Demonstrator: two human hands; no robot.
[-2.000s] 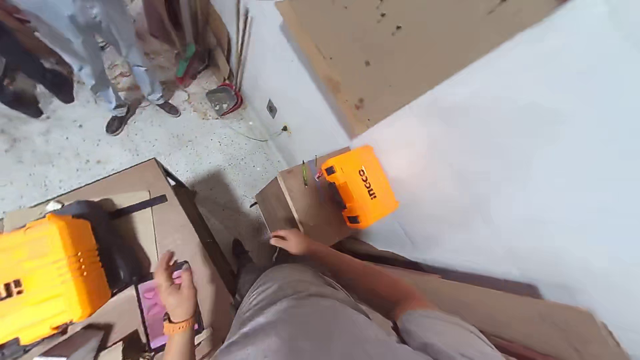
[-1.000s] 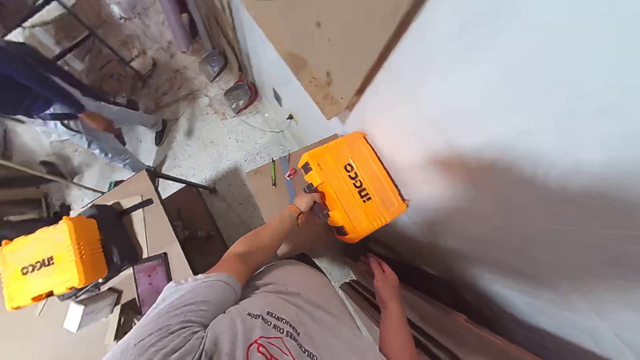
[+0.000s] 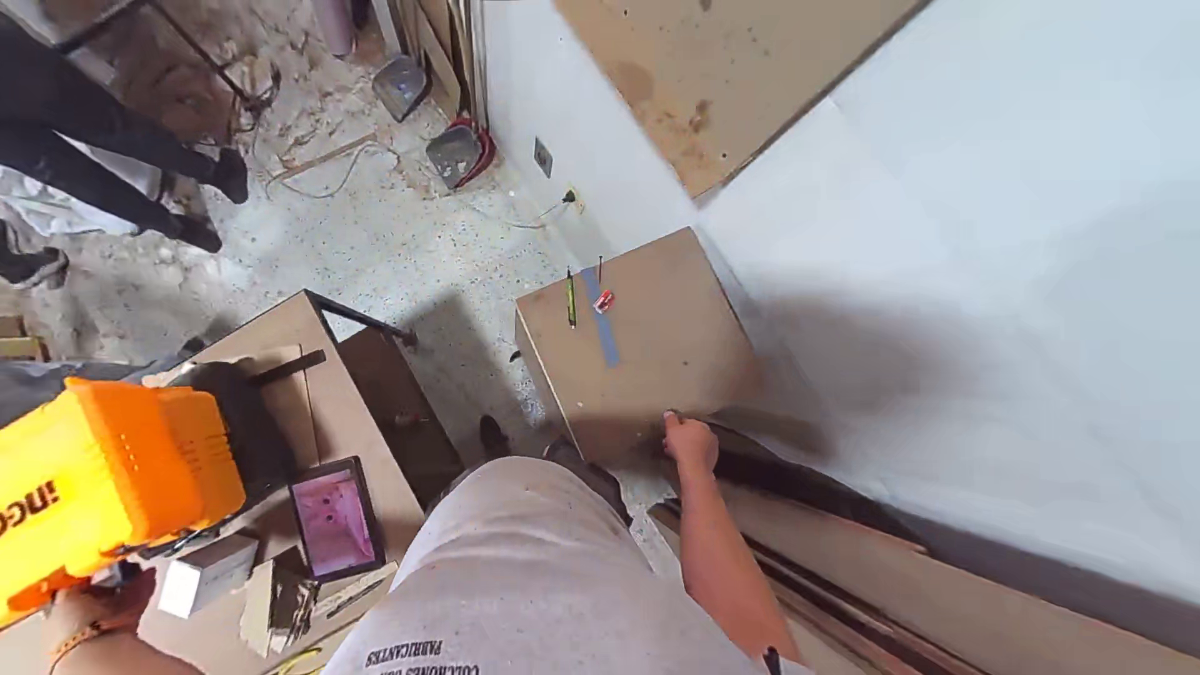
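My left hand, with an orange wristband, is at the lower left, closed around the handle side of an orange Ingco tool case; the case partly hides the fingers. A second case cannot be told apart behind it. My right hand rests its fingers at the near right edge of a brown board-topped box beside the wall. On that top are a green pencil or marker, a small red and white item, a thin nail-like piece and a strip of blue-grey tape.
The left worktable holds a pink-lined tray, a white box and wood offcuts. Long boards lie at lower right. Two dustpans stand by the wall. People's legs show at upper left.
The orange case that stood on the brown box is gone from there. My left hand has moved from that box to the left worktable. My right hand is now at the box's edge.
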